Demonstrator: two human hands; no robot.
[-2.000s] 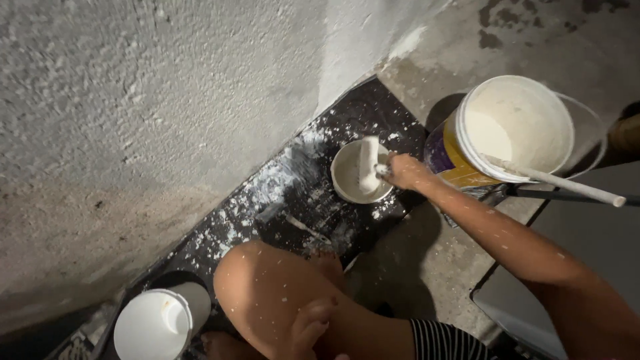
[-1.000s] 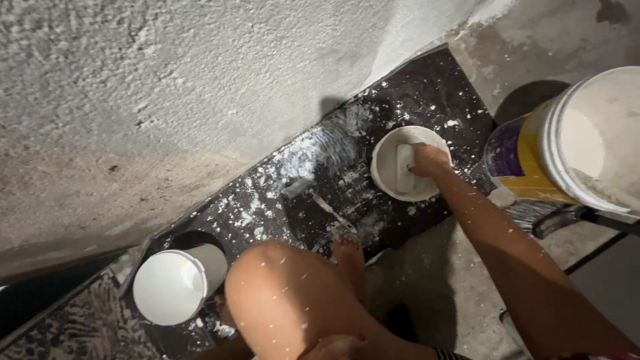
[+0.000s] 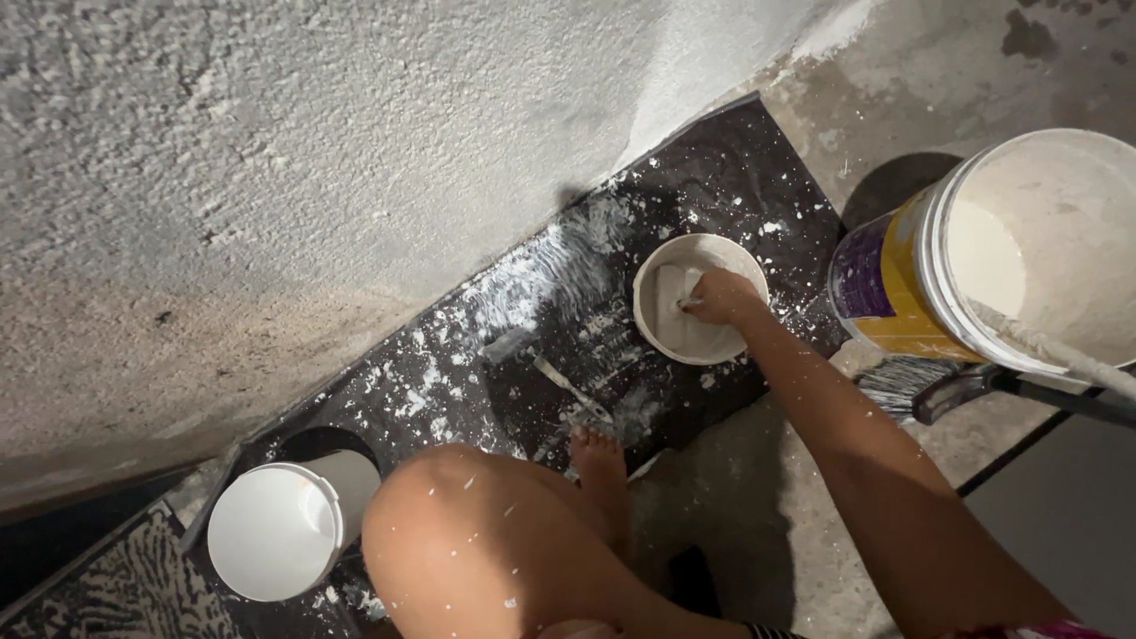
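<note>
My right hand [image 3: 721, 297] grips the handle of a small paint roller [image 3: 672, 297], whose cover lies down in the off-white paint inside a round white tub [image 3: 646, 330]. That tub stands on a dark, paint-spattered sheet [image 3: 754, 151]. Left of it on the sheet lies a paintbrush [image 3: 568, 387] with white smears about it. At the right stands a large bucket [image 3: 901, 275] with a yellow and purple side, pale paint inside and a paint-coated stick [image 3: 1056, 348] across its rim. My left hand does not plainly show; a bit of skin at the bottom edge cannot be made out.
A rough plastered wall [image 3: 266, 160] runs along the sheet's upper left side. A white bucket [image 3: 335, 510] stands at the lower left, beside a patterned mat [image 3: 133, 581]. A wide brush [image 3: 914, 388] is by the large bucket. My bare foot [image 3: 599, 457] rests on the sheet's edge.
The roller was lifted partly above the tub's rim two seconds ago; now it is down inside, with my right hand over the tub. The view has shifted.
</note>
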